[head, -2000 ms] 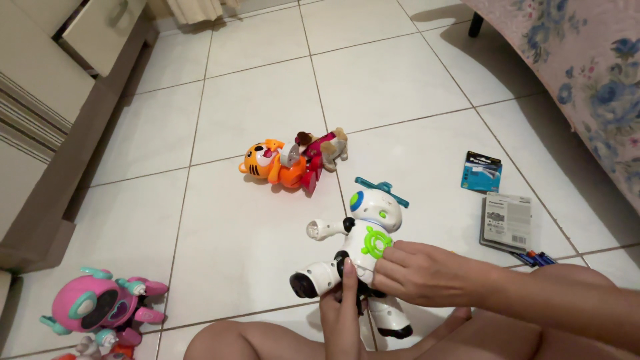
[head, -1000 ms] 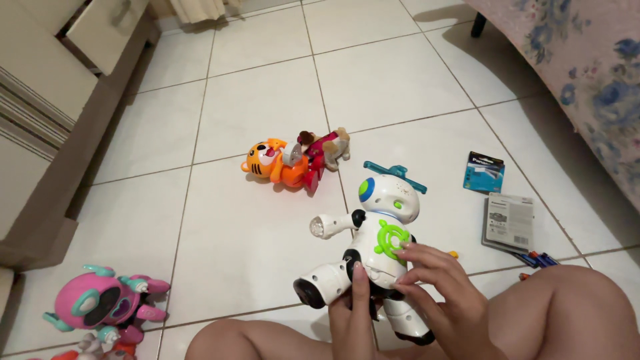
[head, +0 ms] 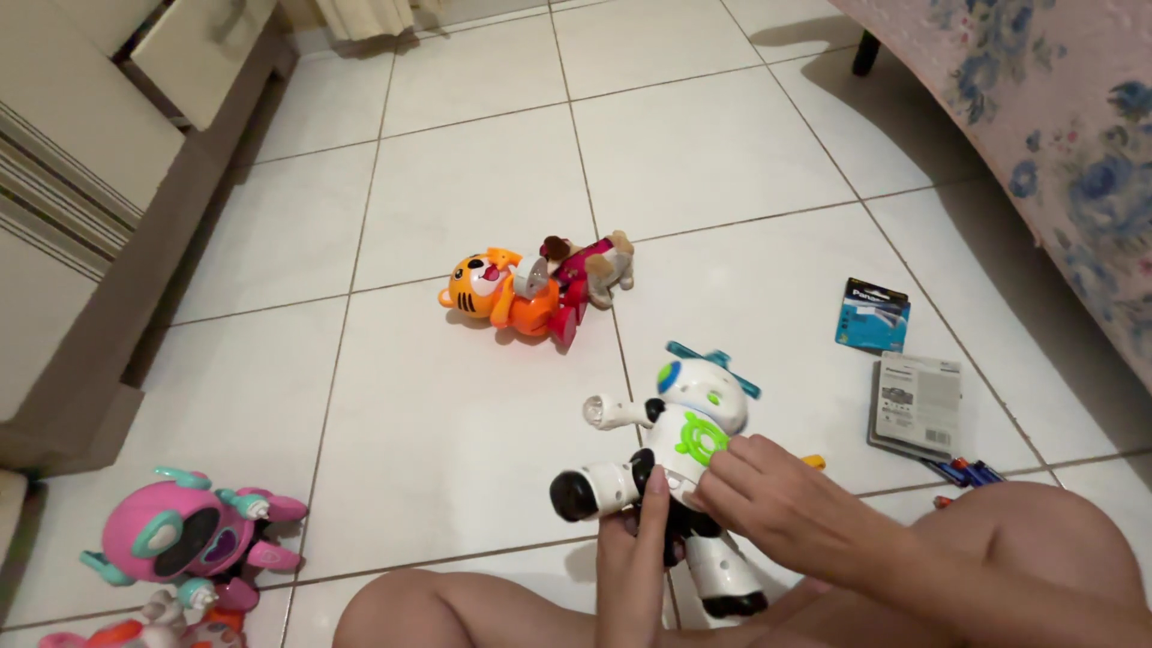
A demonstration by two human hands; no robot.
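Note:
A white toy robot (head: 670, 441) with black joints, a green ring on its chest and a teal propeller on its head leans back between my knees. My left hand (head: 634, 549) holds it from below at the hip, thumb on the front. My right hand (head: 765, 499) has curled fingers against the right side of its torso; whether they pinch anything is hidden. Part of the robot's far arm is behind my right hand. Just beyond the hand a small yellow-orange piece (head: 813, 462) shows.
An orange toy tiger (head: 508, 292) lies beside a small plush dog (head: 605, 265). At left are a pink toy robot (head: 171, 531) and another toy (head: 153, 630). A blue battery pack (head: 873, 317), a grey package (head: 916, 405) and loose batteries (head: 972, 472) lie at right, near a floral bedspread (head: 1071, 135).
My right hand's fingers were spread beside the robot's torso a second ago; now they are curled against it. My left hand keeps its hold at the hip.

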